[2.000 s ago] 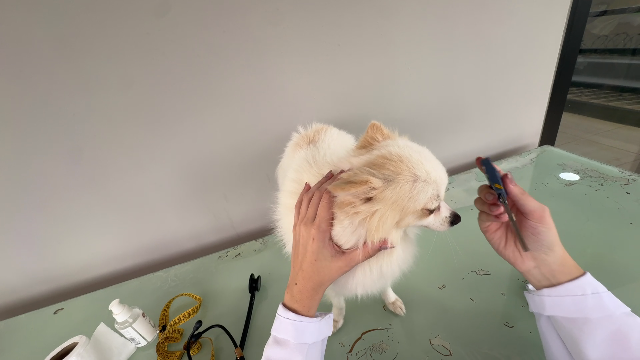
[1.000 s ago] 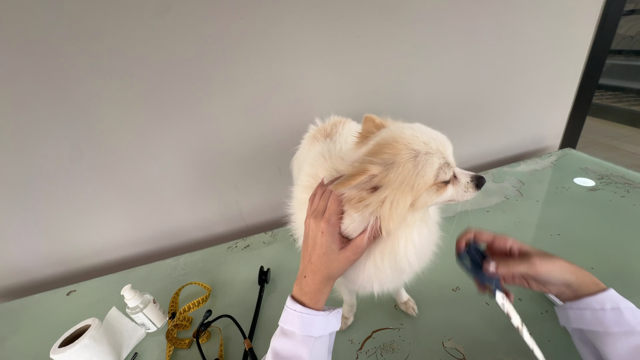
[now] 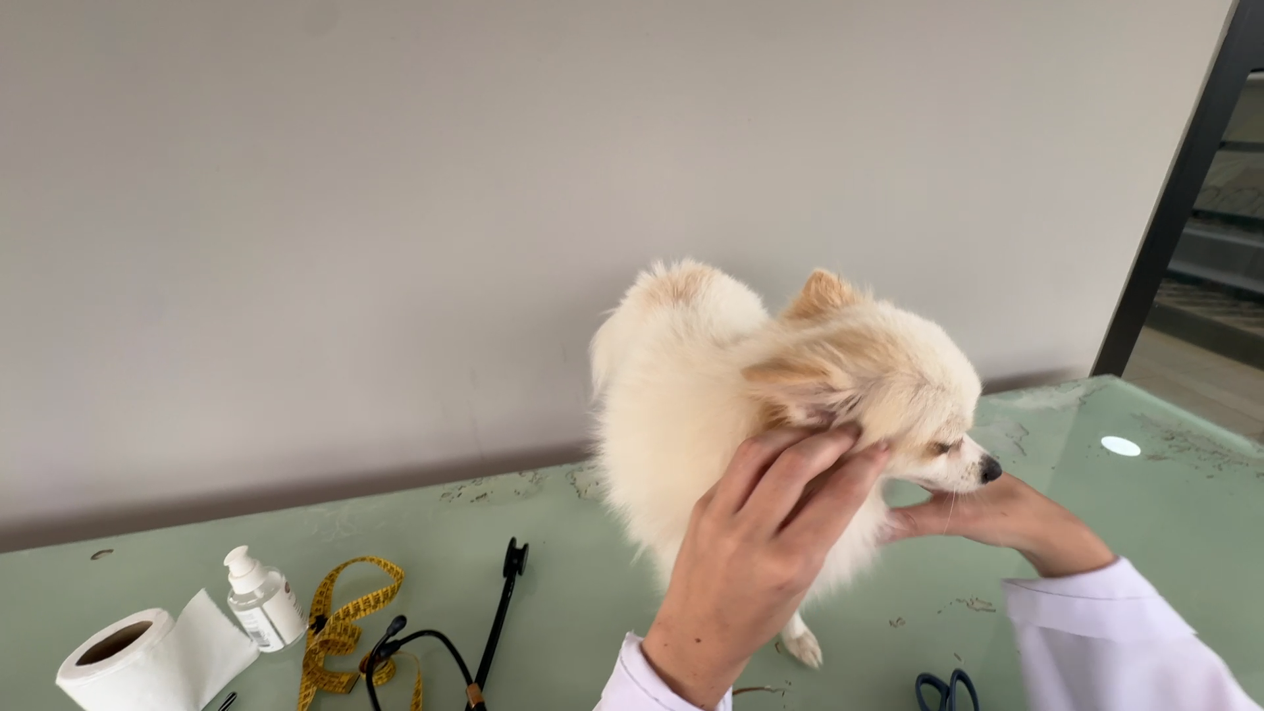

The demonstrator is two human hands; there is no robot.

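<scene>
A fluffy cream and tan dog (image 3: pixel 671 415) stands on the green glass tabletop, its head turned to the right. My left hand (image 3: pixel 765 538) rests against the side of its head and neck, fingertips in the fur below the ear. My right hand (image 3: pixel 997 518) reaches in from the right to the dog's chest, under the muzzle; its fingertips are partly hidden by the fur, and no tool shows in it. The dark blue looped handles of a tool, likely scissors (image 3: pixel 946 691), lie at the bottom edge of the view.
At the lower left of the glass table (image 3: pixel 553 513) lie a paper roll (image 3: pixel 128 662), a clear pump bottle (image 3: pixel 265 602), a yellow tape measure (image 3: pixel 341 632) and a black stethoscope (image 3: pixel 499 602). A grey wall (image 3: pixel 395 247) runs behind. The tabletop has scattered marks.
My right hand held a blue-handled tool in the earlier frames; now it is at the dog's chest without it. My left hand has moved up towards the ear.
</scene>
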